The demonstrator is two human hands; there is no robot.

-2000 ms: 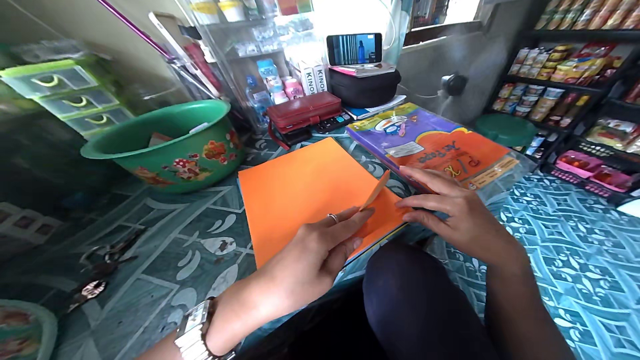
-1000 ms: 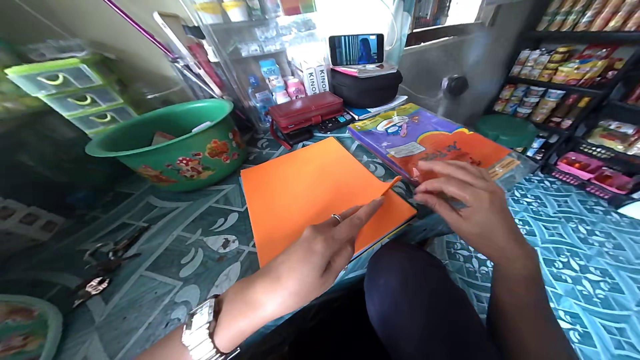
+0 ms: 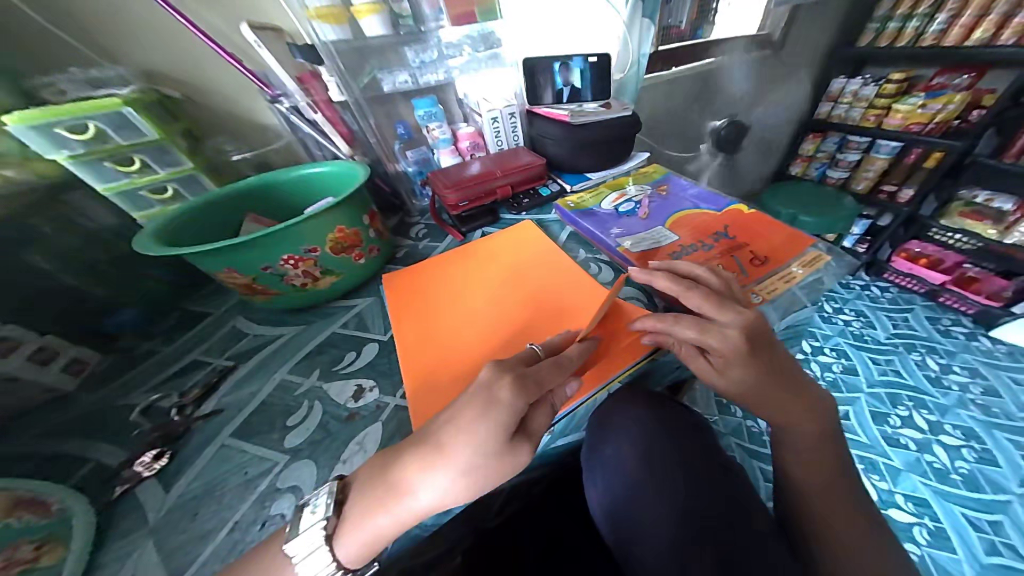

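Observation:
A stack of orange paper (image 3: 480, 296) lies on the patterned tablecloth before me, with other sheets showing under its near edge. Near its right side a small strip of orange paper (image 3: 604, 308), perhaps a folded edge, stands up from the surface. My left hand (image 3: 512, 392), with a ring and a metal watch, rests on the stack and pinches the lower end of that strip. My right hand (image 3: 712, 332) is at the stack's right corner, its fingertips at the strip's upper end and on the sheet; whether it grips is unclear. A purple and orange art paper pack (image 3: 688, 224) lies just beyond.
A green basin (image 3: 320, 264) stands at the left, with scissors (image 3: 172, 424) on the cloth nearer me. Behind the paper are a red wallet (image 3: 488, 180), a remote control (image 3: 536, 196) and a phone (image 3: 567, 78) propped on a black case (image 3: 580, 140). Stocked shelves (image 3: 888, 132) rise at the right.
My right hand was lifted off to the right a second ago and is now back at the paper's corner. My left hand has stayed on the stack at the strip.

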